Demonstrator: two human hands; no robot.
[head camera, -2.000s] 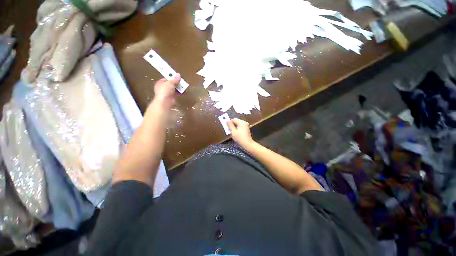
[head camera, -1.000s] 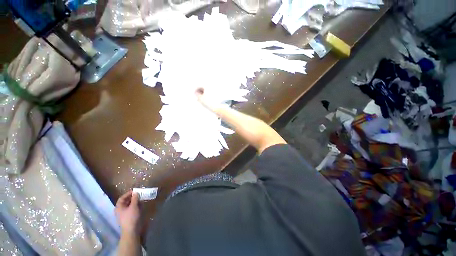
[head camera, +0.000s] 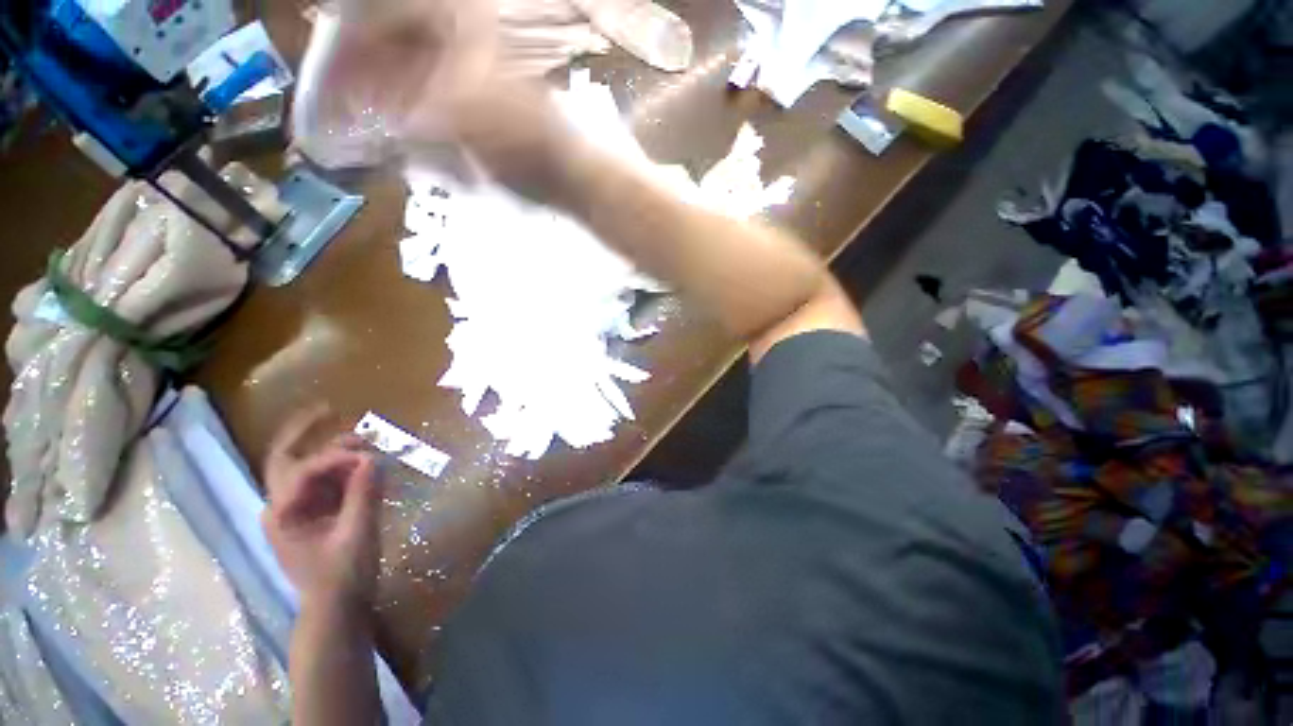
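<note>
A small white ticket with dark dots (head camera: 404, 445) lies on the brown table. My left hand (head camera: 323, 514) is beside its left end, raised and blurred with fingers curled; I cannot tell if it holds anything. My right hand (head camera: 454, 107) is strongly blurred above the top of the white strip pile (head camera: 532, 319), near sequinned beige cloth (head camera: 645, 31). A pale blurred streak surrounds it; its grip cannot be told. A sequinned bundle (head camera: 128, 312) with a green tie (head camera: 107, 319) lies at the left.
A blue machine (head camera: 121, 99) stands on a grey metal base (head camera: 309, 227) at the upper left. Sequinned and light blue panels (head camera: 213, 454) lie at the left. A small box (head camera: 868, 128) and yellow block (head camera: 926, 116) are near the table edge (head camera: 737, 380). Scraps (head camera: 1134, 468) heap the floor.
My right hand has moved from the strip pile up and left. My left hand has risen beside the ticket; the small label it held no longer shows clearly. Some strips on the pile's right have shifted.
</note>
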